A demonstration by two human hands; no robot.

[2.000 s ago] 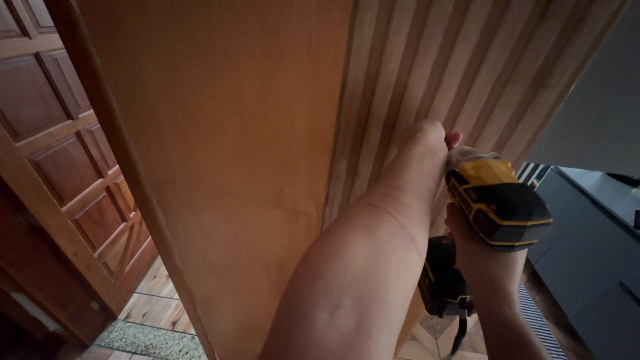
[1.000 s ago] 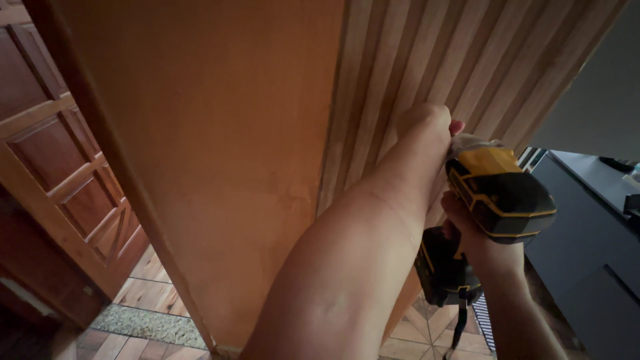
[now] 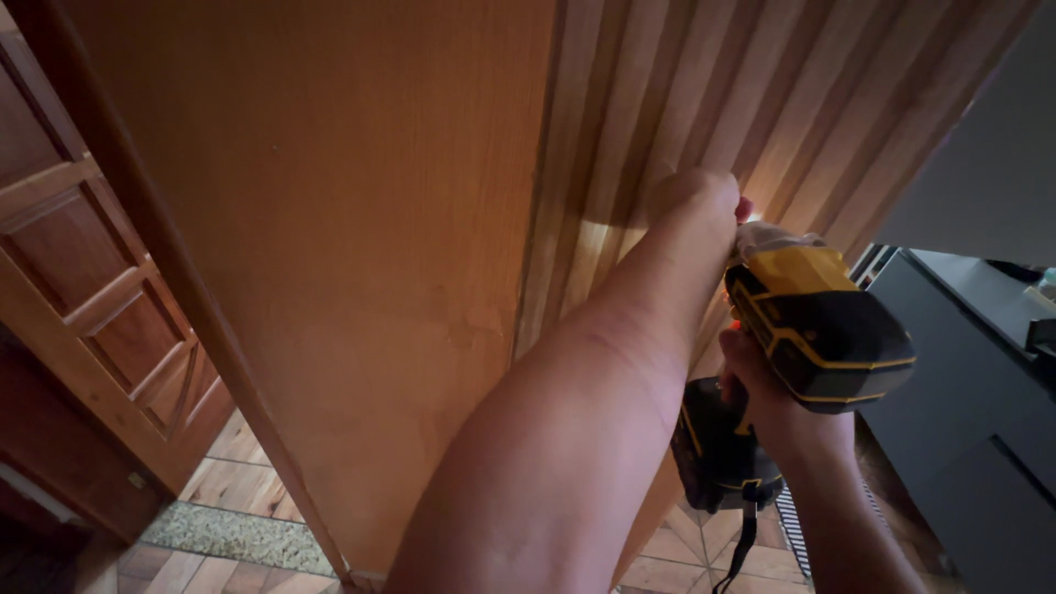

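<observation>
My right hand (image 3: 771, 388) grips the handle of a yellow and black cordless drill or driver (image 3: 817, 318), its nose toward a fluted wood panel (image 3: 660, 91). The tool's battery base (image 3: 722, 450) hangs below the hand, with a black strap. My left hand (image 3: 701, 198) is at the panel, just beside the tool's nose; its fingers are mostly hidden behind the wrist, so what they hold cannot be told. Light shines on the flutes around both. The tool's tip is hidden.
A smooth wood panel (image 3: 355, 247) borders the fluted one on the left. Beyond it stands a panelled wooden door (image 3: 91, 264) over a stone threshold (image 3: 231, 532). At right are a grey cabinet (image 3: 949, 396) and its countertop. A striped mat (image 3: 796, 536) lies on the tiled floor.
Light now shows on the fluted panel near the tool's nose, where the earlier frames show none. Both hands stay at about the same place.
</observation>
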